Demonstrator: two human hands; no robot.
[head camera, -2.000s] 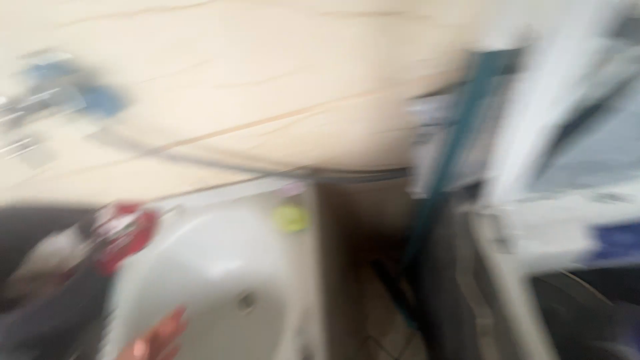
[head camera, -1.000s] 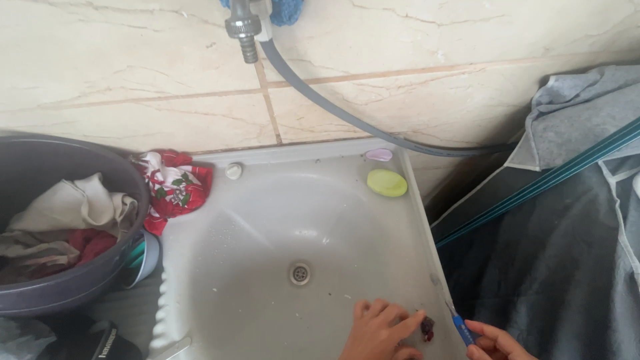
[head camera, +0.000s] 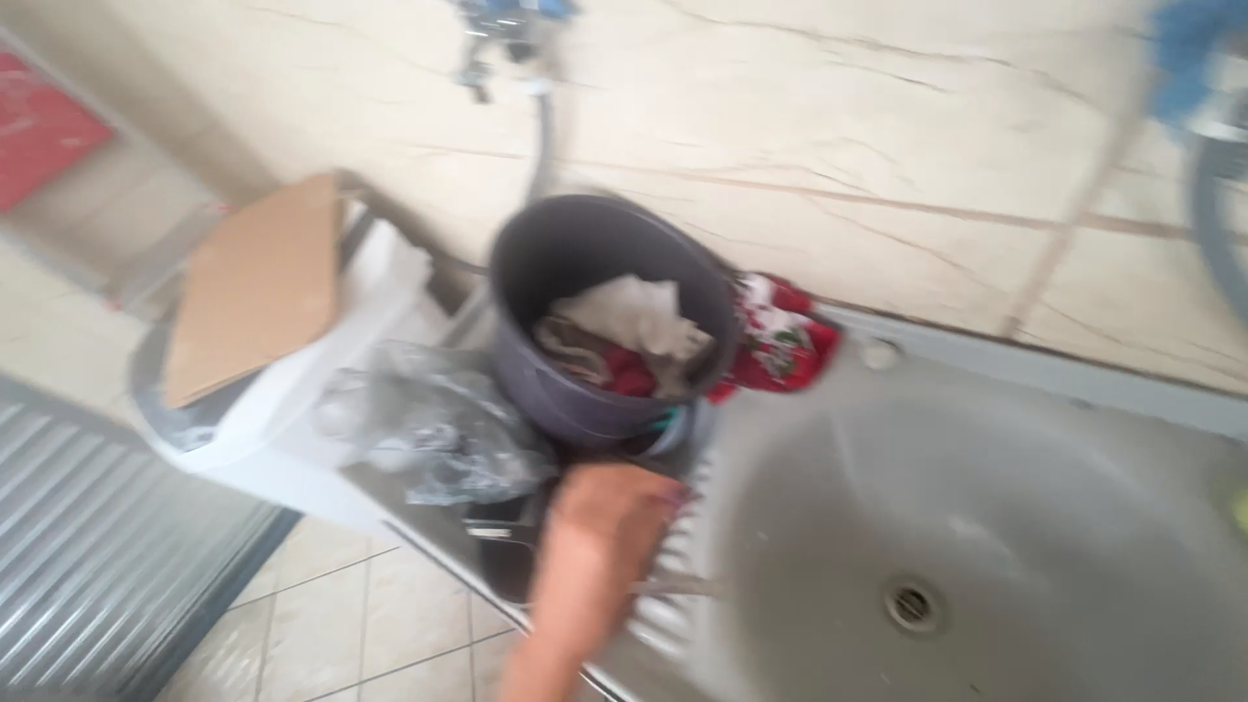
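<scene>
My left hand (head camera: 619, 502), blurred, reaches over the ribbed left side of the grey sink (head camera: 819, 517), just below a dark grey bucket (head camera: 585, 419). Its fingers point down and away, and something small and purplish shows at their right edge; whether they grip it is unclear. Cream and dark red cloths (head camera: 634, 317) lie in the bucket. A red patterned cloth (head camera: 780, 341) hangs beside the bucket on the sink's back rim. Under the hand lies a black item (head camera: 507, 556). My right hand is out of view.
A clear plastic bag (head camera: 439, 429) lies left of the bucket, near a white bin (head camera: 292, 429) with cardboard (head camera: 258, 288) on top. Taps (head camera: 507, 39) and hoses are on the tiled wall. A small white object (head camera: 879, 353) sits on the sink's rim. The drain (head camera: 914, 604) is at right.
The view has swung left. My left hand, near a small dark item at the sink's right side one second ago, is now by the bucket. My right hand, with a blue-handled tool then, has left the view.
</scene>
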